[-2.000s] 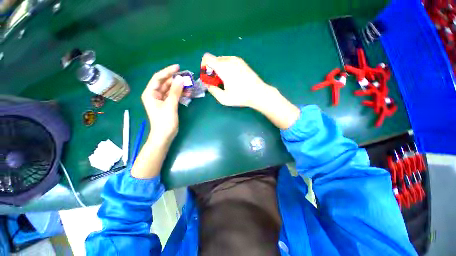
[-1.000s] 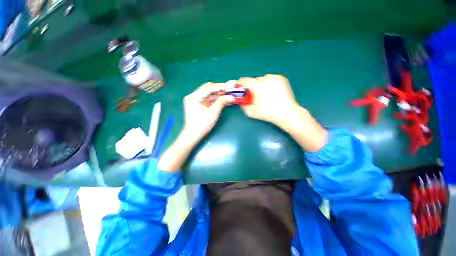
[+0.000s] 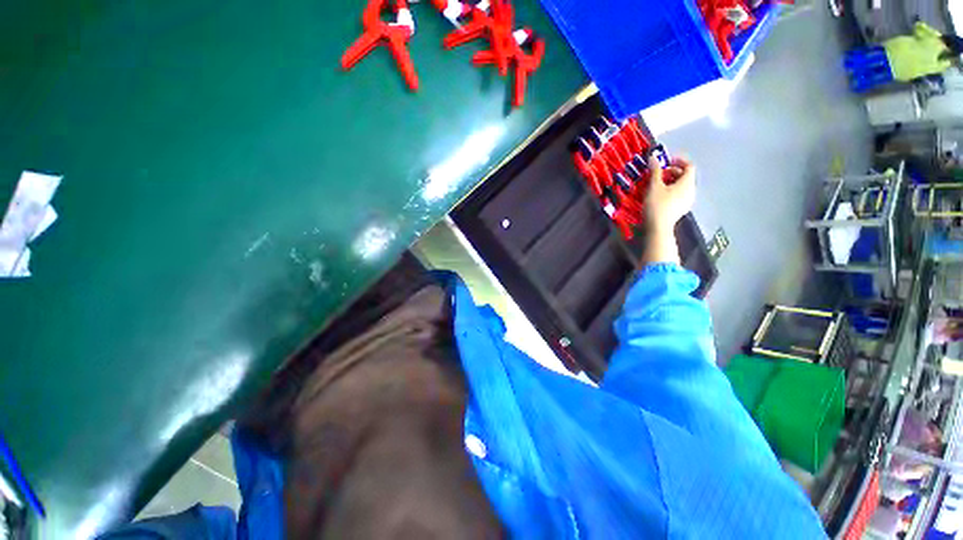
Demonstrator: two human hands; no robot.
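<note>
My right hand [image 3: 671, 195] is at the upper right end of the black tray [image 3: 510, 224]. Its fingers are closed around a small dark piece with a pale tip [image 3: 659, 157], which looks like a clamped unit; most of it is hidden by the fingers. Beside the hand, a tight row of red spring clamps [image 3: 610, 169] with dark units in their jaws lies in the tray. My left hand is out of view; only a piece of blue sleeve shows at the lower left edge.
Loose red clamps [image 3: 389, 40] lie on the green bench top [image 3: 243, 137]. A blue bin [image 3: 623, 53] with red clamps stands beyond the tray. White wipes [image 3: 30, 216] lie far left, above a blue stick [image 3: 19, 477]. A green box [image 3: 787, 406] and a person [image 3: 913, 58] are at right.
The view has swung right to the tray. My right hand has moved from above the bench, where both hands held a red clamp and small unit, to the clamp row. My left hand has left view.
</note>
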